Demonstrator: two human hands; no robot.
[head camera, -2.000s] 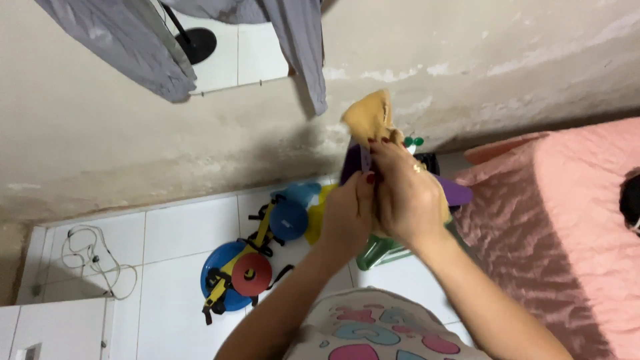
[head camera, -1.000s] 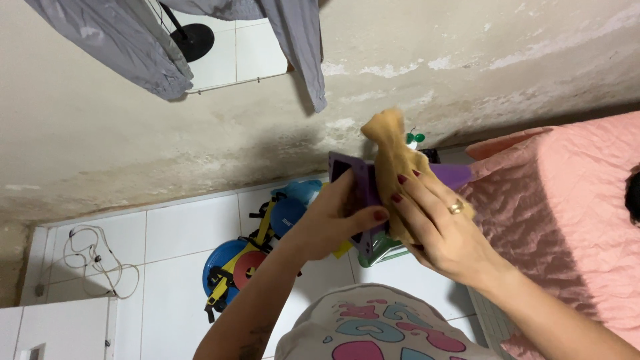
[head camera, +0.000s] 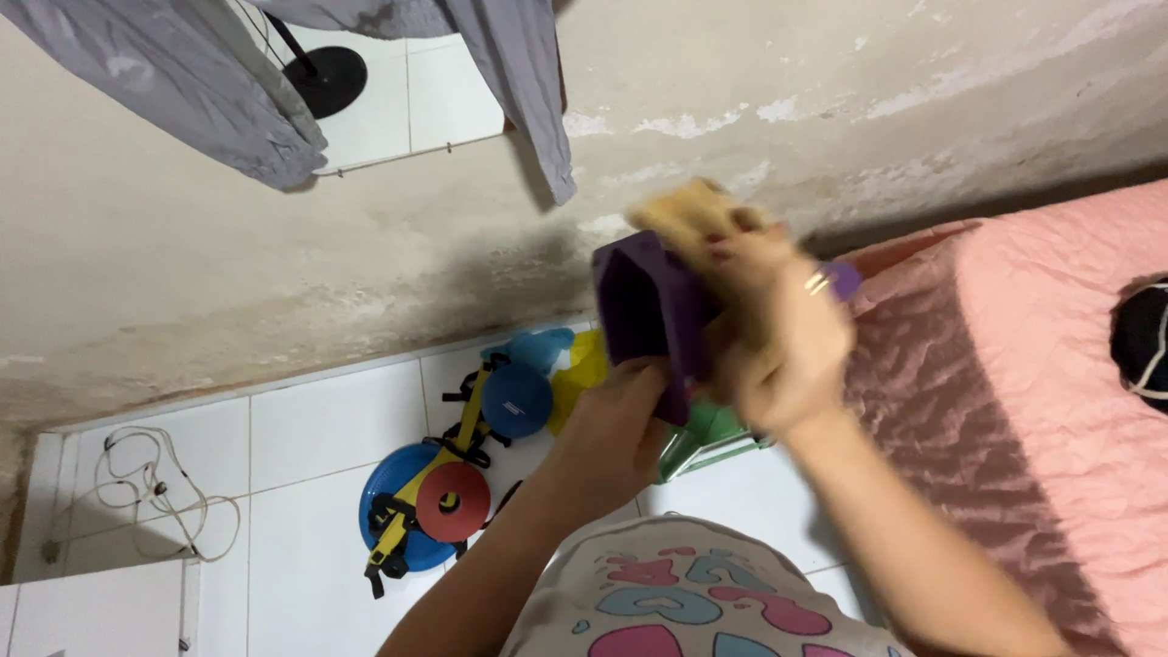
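My left hand (head camera: 613, 433) grips the lower edge of a purple plastic object (head camera: 643, 301) with a dark hollow facing left; its exact kind cannot be told. Against the right side of that object, my right hand (head camera: 785, 319), blurred and wearing a ring, holds a yellowish-tan cloth (head camera: 698, 214). The cloth sticks out above the fingers. Another purple part (head camera: 841, 279) shows just right of my right hand. The hands hide much of the cloth and of the purple object's right side.
Blue (head camera: 516, 401) and red (head camera: 453, 502) discs and a black-and-yellow strap lie on white floor tiles. Behind my hands is a green item (head camera: 712, 424). A pink-covered bed (head camera: 1049, 365) stands right; a mirror (head camera: 392, 109) draped with grey fabric hangs upper left. A cable (head camera: 155, 488) lies left.
The hands were close together around the cloth two seconds ago, largely hiding the purple object. Its hollow side now shows more plainly, and my right hand with the cloth has moved up since one second ago.
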